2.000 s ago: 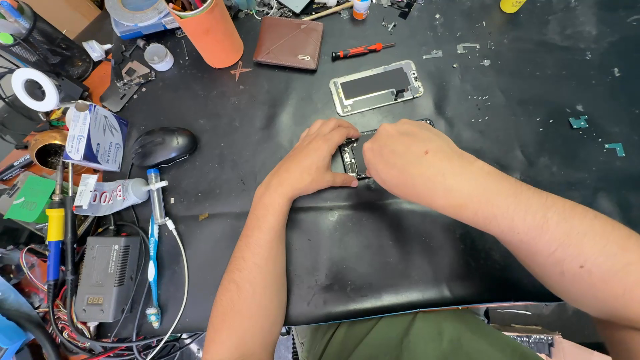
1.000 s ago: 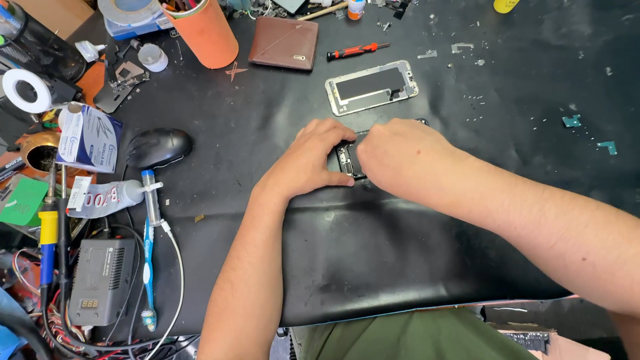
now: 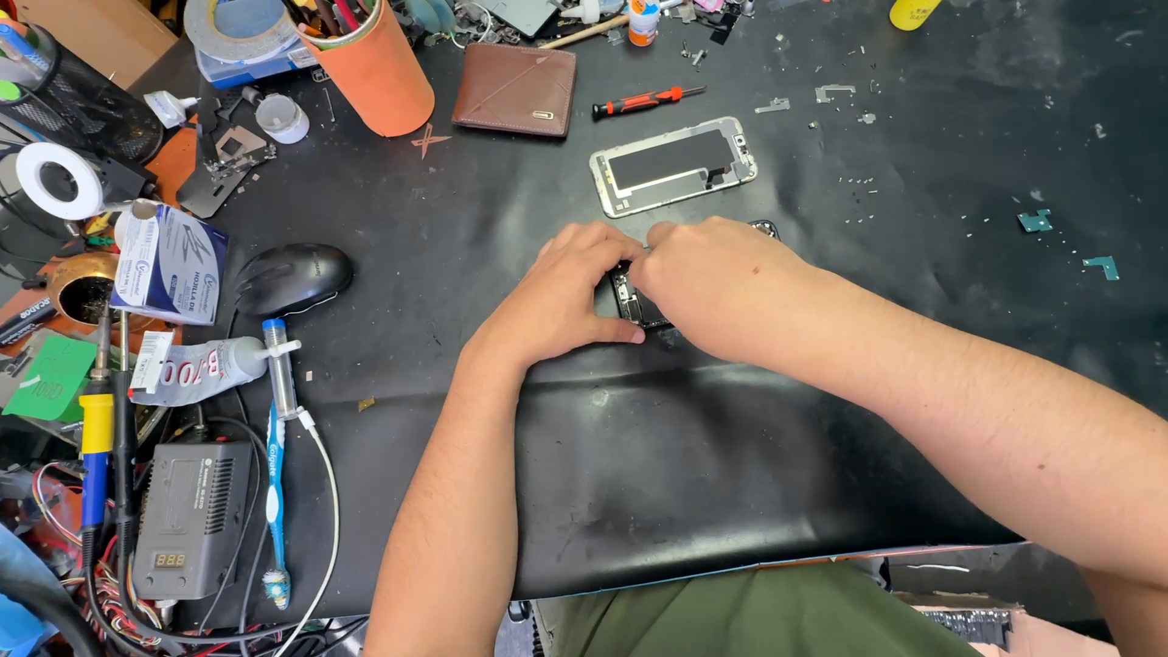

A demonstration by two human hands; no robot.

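An opened smartphone body (image 3: 630, 299) lies on the black mat, mostly covered by both hands. My left hand (image 3: 570, 292) grips its left end, with the thumb at the near edge and the fingers at the far edge. Over the middle of the phone is my right hand (image 3: 721, 283), its fingers curled; whether a small tool or part sits between them is hidden. Just beyond the hands rests a detached phone screen assembly (image 3: 673, 167), inner side up. A red and black precision screwdriver (image 3: 648, 102) lies behind that screen.
A brown wallet (image 3: 516, 89) and an orange pen cup (image 3: 370, 73) stand at the back. To the left are a black computer mouse (image 3: 294, 278), a toothbrush (image 3: 276, 502), a soldering iron (image 3: 96, 447) and its station (image 3: 192, 520). Small metal parts (image 3: 835, 93) and screws are scattered at right.
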